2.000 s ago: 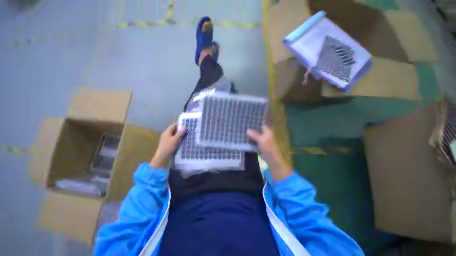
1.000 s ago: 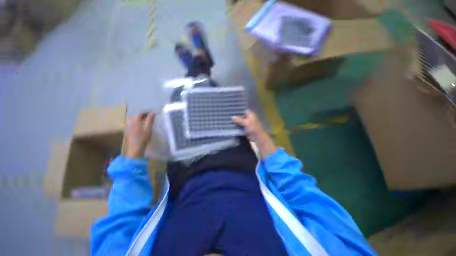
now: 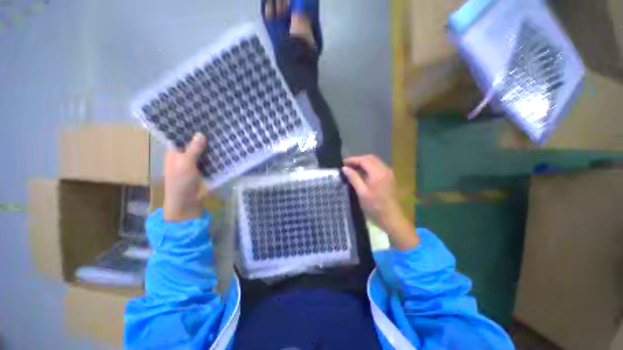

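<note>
My left hand [image 3: 183, 176] holds a white sheet with rows of black rings [image 3: 225, 102], raised and tilted at the upper left, thumb on its face. A stack of ring sheets [image 3: 297, 220] lies on my lap with clear plastic film around its edges. My right hand [image 3: 374, 188] is at the stack's top right corner, thumb and forefinger close together at the edge; whether they pinch a sheet cannot be told. Crinkled clear plastic [image 3: 297, 152] shows between the raised sheet and the stack.
An open carton [image 3: 102, 184] with packed goods stands at the left. At the upper right a pad [image 3: 478, 51] with loose ring sheets [image 3: 536, 72] lies over another open carton [image 3: 437, 55]. A brown carton [image 3: 574, 253] stands at the lower right. My feet show at the top.
My left hand, empty a second ago beside the stack, now holds a ring sheet up at the upper left. My right hand has moved from the sheet's side to the lap stack's top right corner.
</note>
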